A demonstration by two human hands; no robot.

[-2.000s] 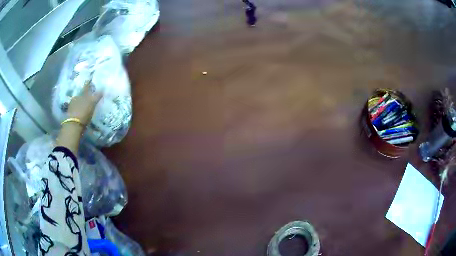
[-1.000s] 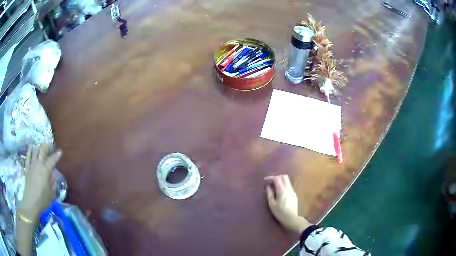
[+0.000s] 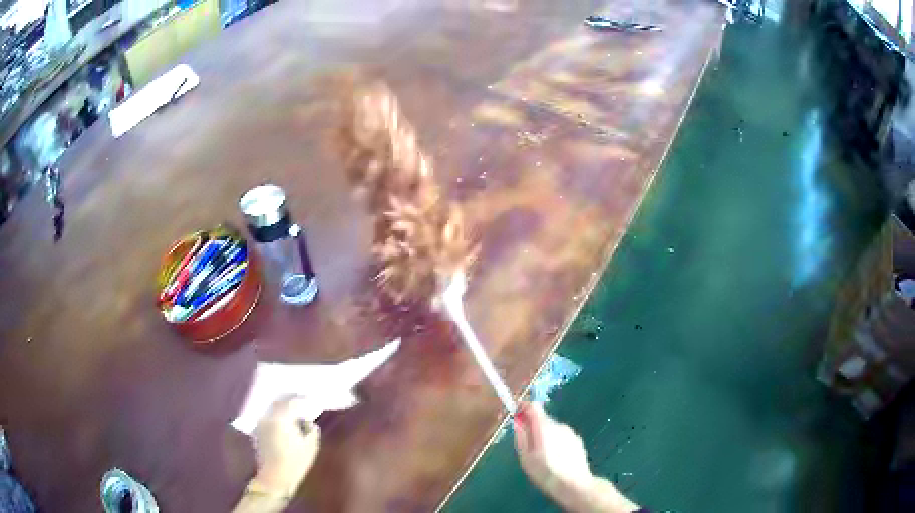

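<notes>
My right hand [image 3: 552, 456] is shut on the red end of the feather duster's pale handle. The duster's reddish-brown plume [image 3: 406, 205] is blurred and lies over the table's right part, beyond the hand. My left hand [image 3: 286, 449] grips the near edge of the white paper [image 3: 301, 386], which is bent and partly lifted above the table. A round red-brown tin [image 3: 216, 319] full of pens or markers stands left of a clear bottle [image 3: 291, 250] with a dark and silver lid.
The glossy brown table [image 3: 130, 401] has a curved edge at the right, with green floor [image 3: 702, 371] beyond. A tape roll [image 3: 128, 493] lies at the lower left. A white strip [image 3: 154, 98] and a dark slim tool [image 3: 622, 24] lie farther back. Shelving or boxes stand far right.
The view has swung right. My right hand has taken hold of the duster, and its plume has moved away from the bottle. My left hand has left the bags and taken hold of the paper.
</notes>
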